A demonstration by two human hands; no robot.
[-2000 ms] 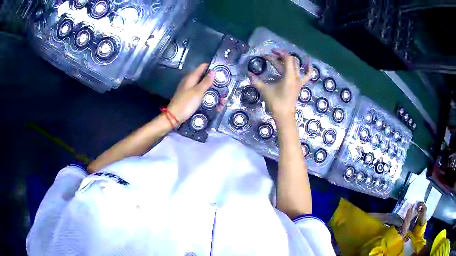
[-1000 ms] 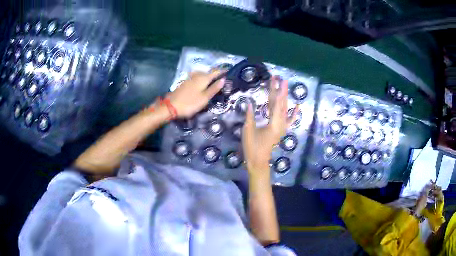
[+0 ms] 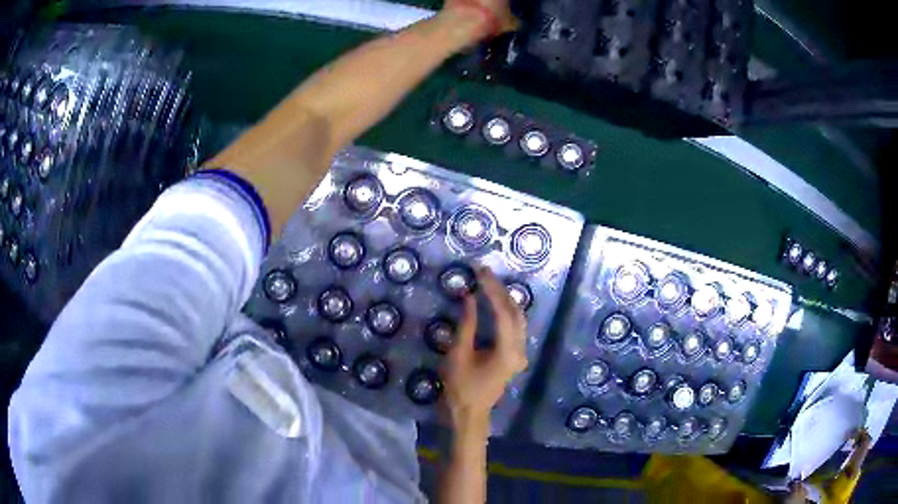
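A clear blister tray [image 3: 394, 177] with rows of dark-ringed lens units lies in front of me. My right hand [image 3: 487, 340] is over its right part, thumb and fingers apart beside a lens unit [image 3: 458, 280], with nothing visible between them. My left arm reaches across to the top edge. My left hand [image 3: 494, 14] is mostly cut off there, beside the dark holder stack [image 3: 630, 49]; its fingers are not visible. A black holder strip [image 3: 515, 136] with a row of bright-centred lens units lies on the green surface beyond the tray.
A second filled blister tray [image 3: 610, 251] lies to the right. A tray stack [image 3: 108, 128] stands at the left. Another filled holder strip [image 3: 810, 263] lies farther right. A person's yellow sleeve [image 3: 842, 482] and white papers [image 3: 822, 409] show at lower right.
The holder strip that was over the tray between my hands now lies beyond it. My left hand has moved up to the holder stack. My right hand is lower over the tray. The view has shifted.
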